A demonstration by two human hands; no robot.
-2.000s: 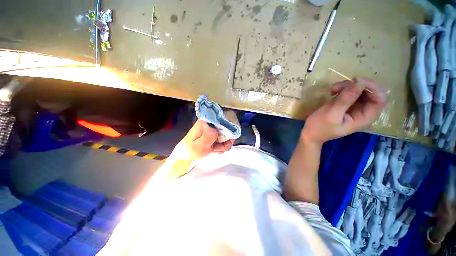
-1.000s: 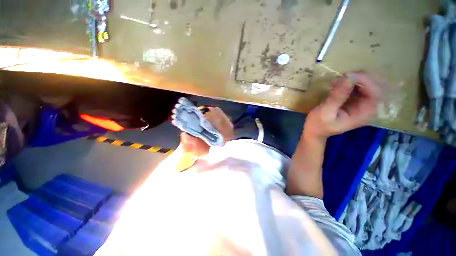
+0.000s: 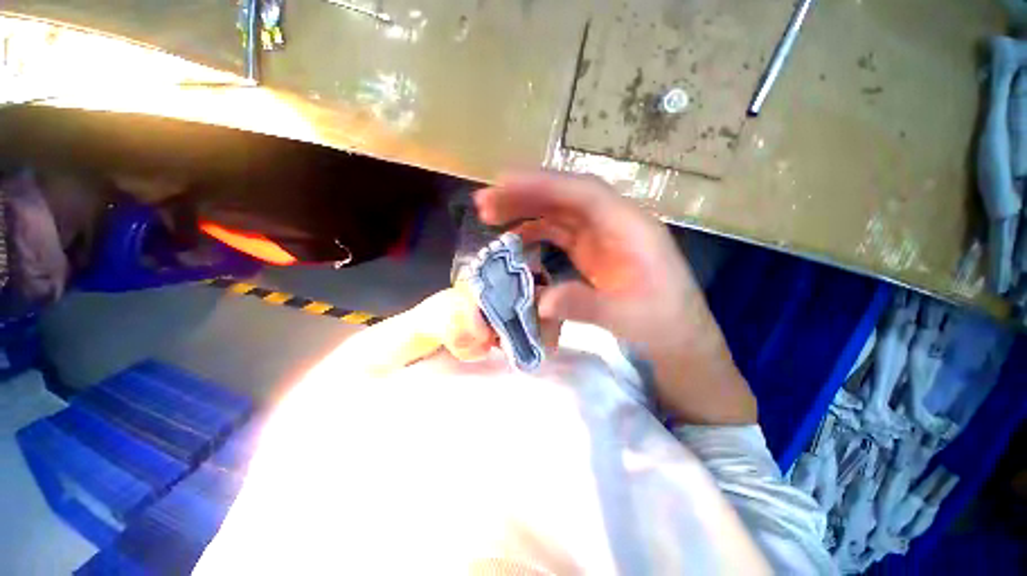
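Observation:
The moulded limb (image 3: 507, 295) is held over my lap. Its grey foot-shaped end with a pale rim and toed edge faces me. My left hand (image 3: 456, 326) is shut on it from the left and below, partly hidden behind it. My right hand (image 3: 614, 253) is at the limb's right side, blurred, its fingers curved over and around it. Its fingertips are partly hidden, and I cannot tell whether they touch the limb or hold the thin stick, which I cannot see.
The bench holds a brownish work pad (image 3: 636, 124) with a small white cap (image 3: 673, 100). A pen-like tool (image 3: 779, 56) lies beside it. More limbs (image 3: 1000, 146) lie at the far right. A bin of loose limbs (image 3: 890, 439) is lower right. Blue crates (image 3: 130, 439) are lower left.
My right hand has moved left from over the bench to the limb. The foot-shaped end has turned and shifted right in my left hand. The view has shifted slightly.

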